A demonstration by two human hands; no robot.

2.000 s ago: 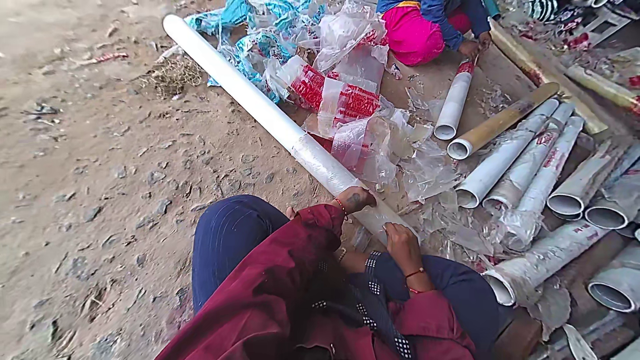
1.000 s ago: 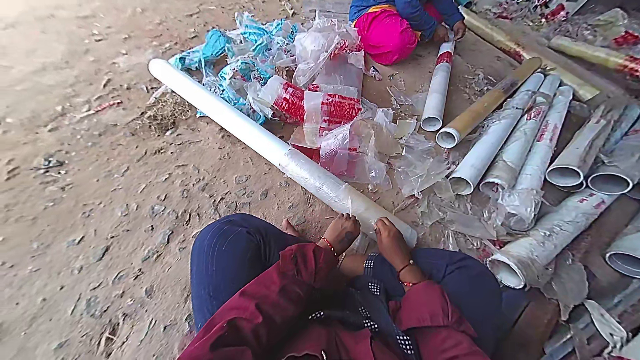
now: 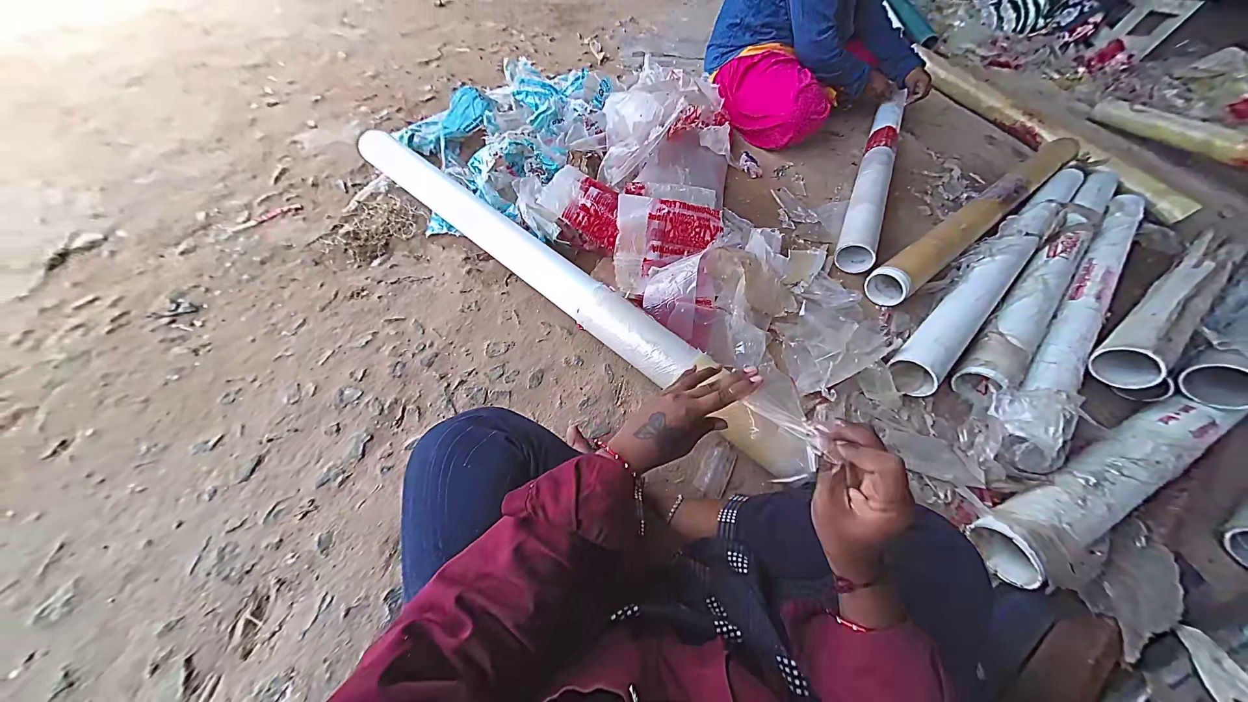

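Observation:
A long white tube [image 3: 546,273] lies slantwise before me, its near end close to my lap and tan where the white covering stops. My left hand [image 3: 678,419] rests on top of the tube near that end, palm down with the fingers spread. Pinched in the fingers of my right hand [image 3: 858,487] is a bunched edge of clear plastic film [image 3: 785,414], stretched from the tube's near end. The tube's underside and part of its near end are hidden.
Crumpled plastic wrap [image 3: 673,224], clear, red and blue, lies beyond the tube. Several tubes [image 3: 975,292] lie on the right. Another person [image 3: 780,88] sits at the top, both hands on a white tube [image 3: 873,195]. Stony dirt ground [image 3: 244,439] spreads to the left.
My right hand has lifted off the tube's near end and now draws film out from it. My left hand has gone from gripping the tube's side to lying flat on it.

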